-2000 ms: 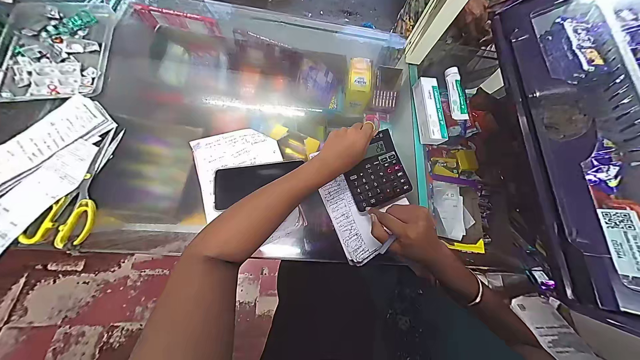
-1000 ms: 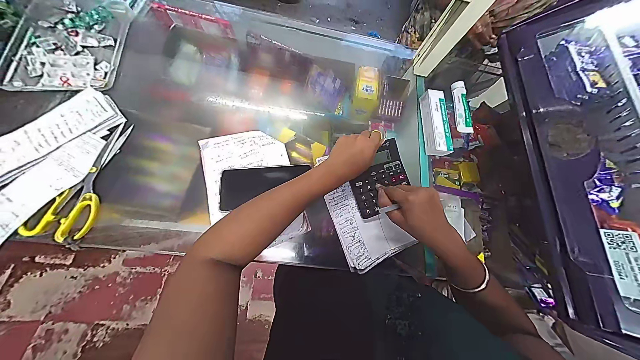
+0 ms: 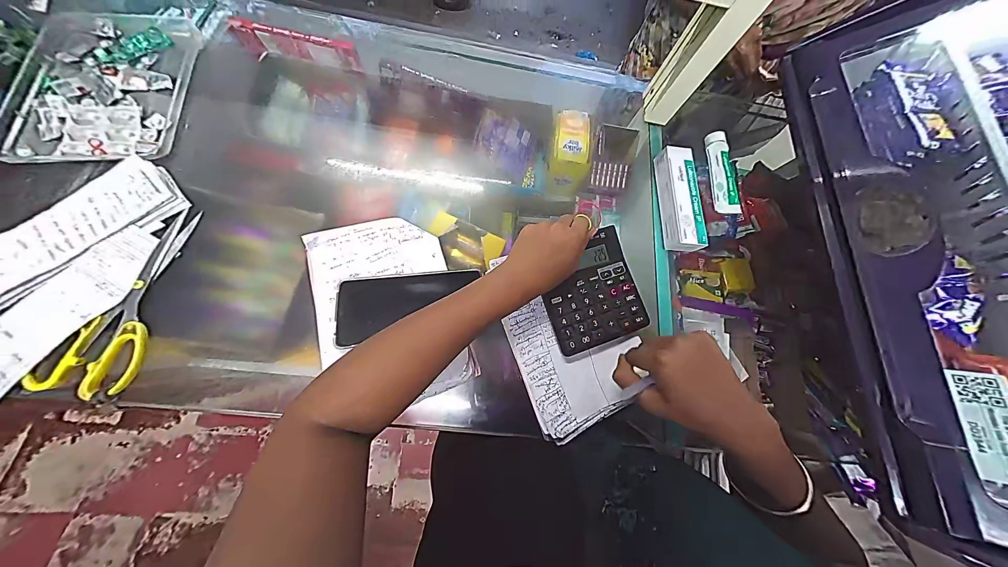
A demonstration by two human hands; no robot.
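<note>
A black calculator [image 3: 597, 303] lies tilted on a stack of handwritten papers [image 3: 551, 394] at the glass counter's near edge. My left hand [image 3: 555, 248] rests at the calculator's upper left edge, a ring on one finger; whether it grips the edge is unclear. Below the keys, my right hand [image 3: 681, 382] has a pen [image 3: 636, 387] between its curled fingers, over the blank part of the top sheet. Left of these, a black smartphone [image 3: 394, 303] lies on another handwritten sheet [image 3: 370, 246], partly behind my left forearm.
Yellow-handled scissors [image 3: 118, 346] and paper slips [image 3: 87, 228] lie at the left of the glass counter [image 3: 236, 346], below a clear tray [image 3: 177, 118] of small packets. Beyond the right edge stand a cream carton [image 3: 679, 197], a white bottle [image 3: 723, 173] and a dark display case [image 3: 835, 260].
My right hand was over the calculator keys one second ago and is now lower, over the paper. My left hand has stayed at the calculator's upper edge.
</note>
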